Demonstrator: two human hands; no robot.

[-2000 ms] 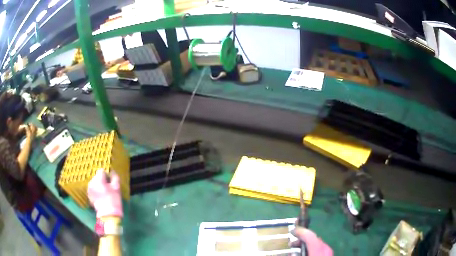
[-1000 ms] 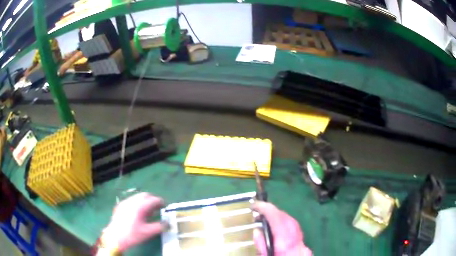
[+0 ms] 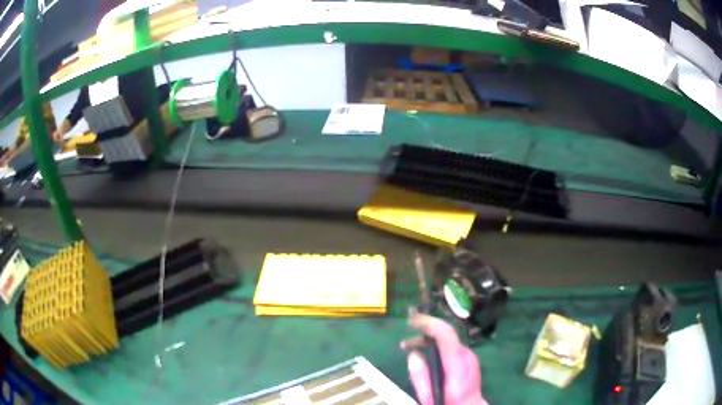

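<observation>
My right hand (image 3: 447,360), in a pink glove, holds the black soldering iron (image 3: 427,324) with its tip pointing up, just left of the fan. The white fixture (image 3: 364,376) with brown-grey windows lies at the bottom edge, tilted and partly cut off. My left hand is out of the picture. A flat pile of yellow panels (image 3: 321,281) lies beyond the fixture. The solder wire (image 3: 168,229) hangs from the green-flanged spool (image 3: 198,100) down to the mat at left.
Upright yellow panels (image 3: 67,304) stand in a black rack (image 3: 170,281) at left. The fan (image 3: 475,293), cream box (image 3: 560,348) and black station (image 3: 637,348) are at right. More yellow panels (image 3: 416,213) and a black rack (image 3: 475,180) lie by the belt.
The left hand went from the upright yellow panels to the fixture's left side, then out of view. The right hand with the iron has moved off the fixture towards the fan. The view has turned right.
</observation>
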